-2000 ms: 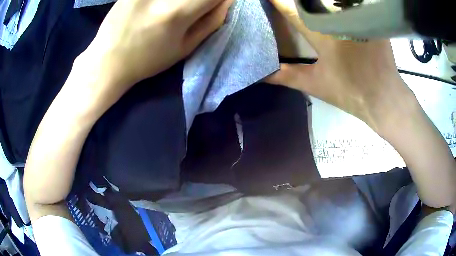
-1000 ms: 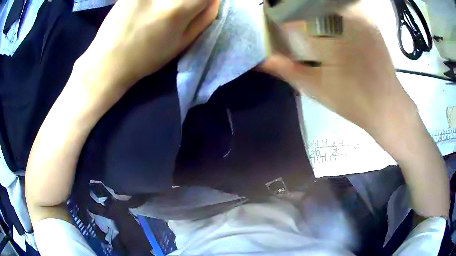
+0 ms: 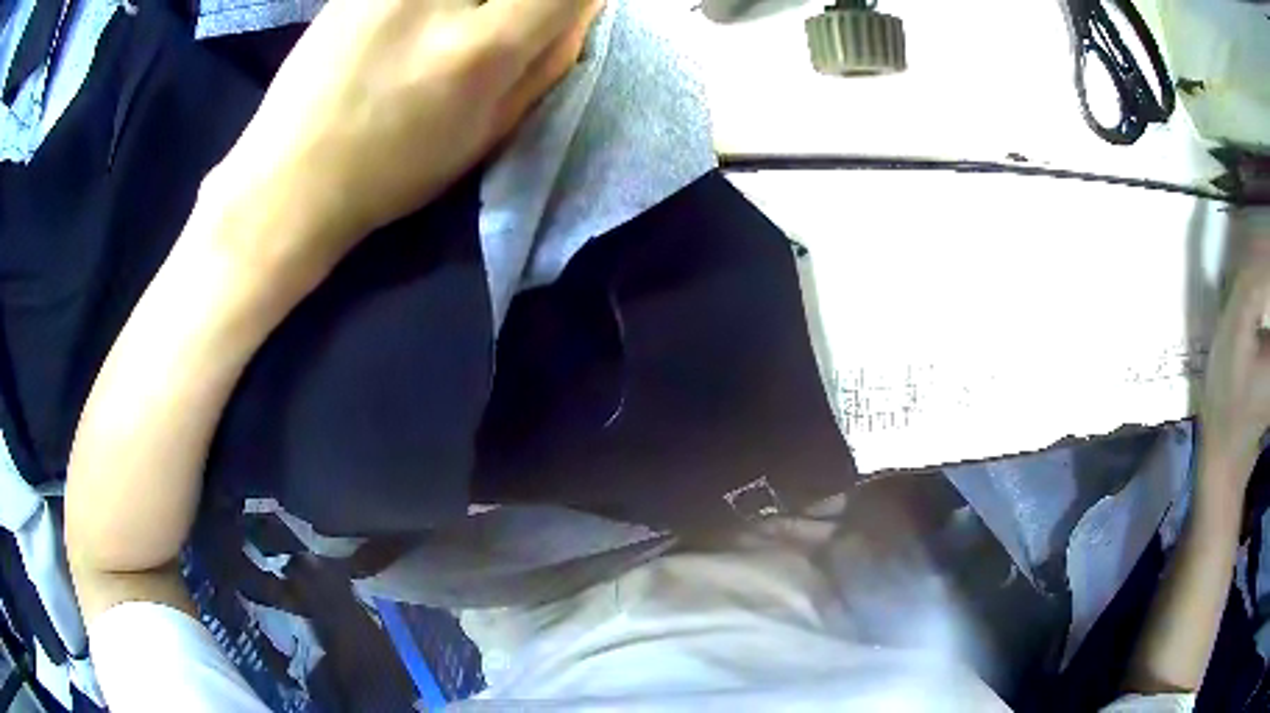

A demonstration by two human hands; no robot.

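Note:
The grey knit panel (image 3: 634,132) lies at the top centre, joined along an edge to the black knit panel (image 3: 669,334), which hangs over the table's front edge. A small pale rectangle shows near the black panel's lower edge. My left hand (image 3: 467,84) presses on the grey panel; its fingertips are at the top edge of the picture, partly cut off. My right hand (image 3: 1244,355) is at the far right edge, blurred and cut off, away from the cloth. Whether it holds something cannot be told.
A ribbed metal knob (image 3: 857,42) is at the top, with black looped scissor handles (image 3: 1118,77) to its right. The white table (image 3: 975,293) has a dark seam line and a printed scale. A blue basket (image 3: 411,648) is below left. Grey cloth (image 3: 1038,508) hangs below the table at right.
My right hand has left the grey panel and moved to the far right edge. The pale machine part has left the view, uncovering the knob. The cloth has shifted slightly left.

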